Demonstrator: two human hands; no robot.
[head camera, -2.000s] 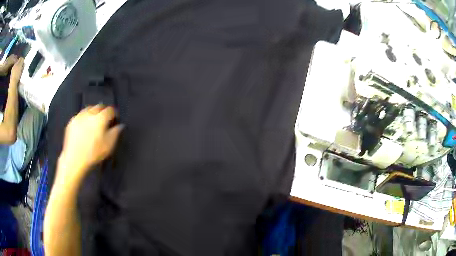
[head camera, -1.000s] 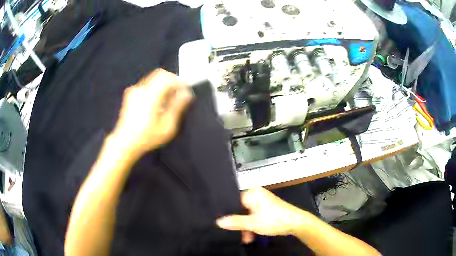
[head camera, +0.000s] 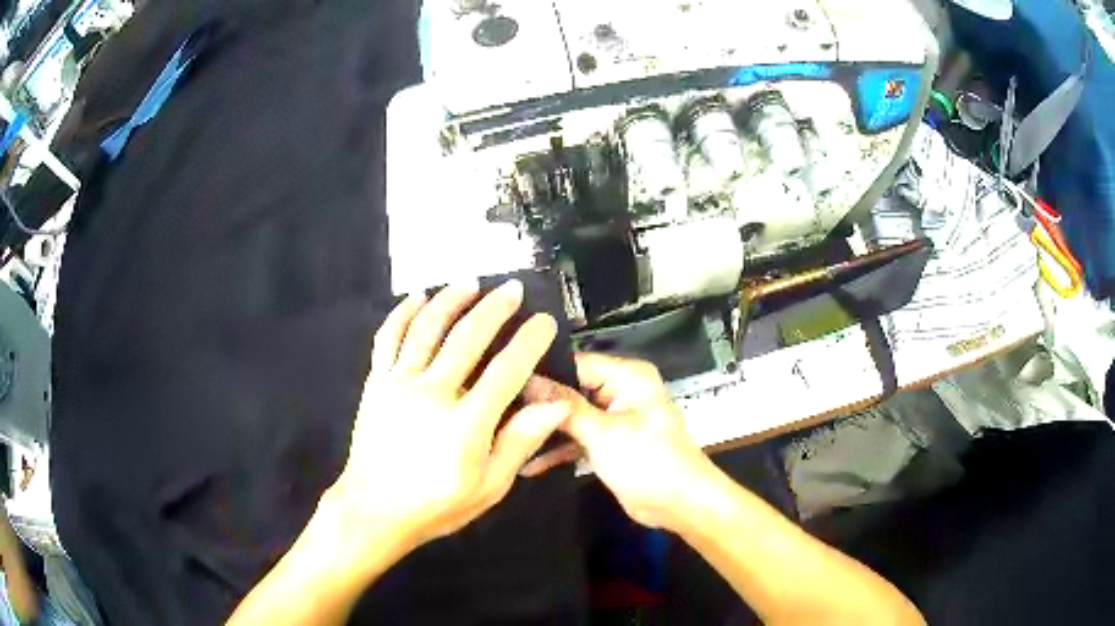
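Observation:
The black fabric garment body [head camera: 220, 245] covers the left of the table, and its right edge lies at the front of the presser foot and needle area [head camera: 575, 208] of the white overlock machine [head camera: 685, 147]. My left hand [head camera: 446, 410] lies on the fabric just in front of the machine, fingers spread and pointing at the foot. My right hand [head camera: 630, 428] pinches the fabric's right edge, touching my left thumb. The fabric under my left palm is hidden.
The open looper cover [head camera: 844, 294] sticks out at the machine's front right. Striped cloth [head camera: 966, 245], orange-handled scissors [head camera: 1054, 251] and blue fabric [head camera: 1045, 135] lie to the right. Black fabric [head camera: 1015, 526] lies below the table edge. A person's arm [head camera: 17, 569] shows at the lower left.
The fabric edge has moved to the machine's foot. My left hand has come down flat on the fabric. My right hand has moved up beside it and closed on the edge.

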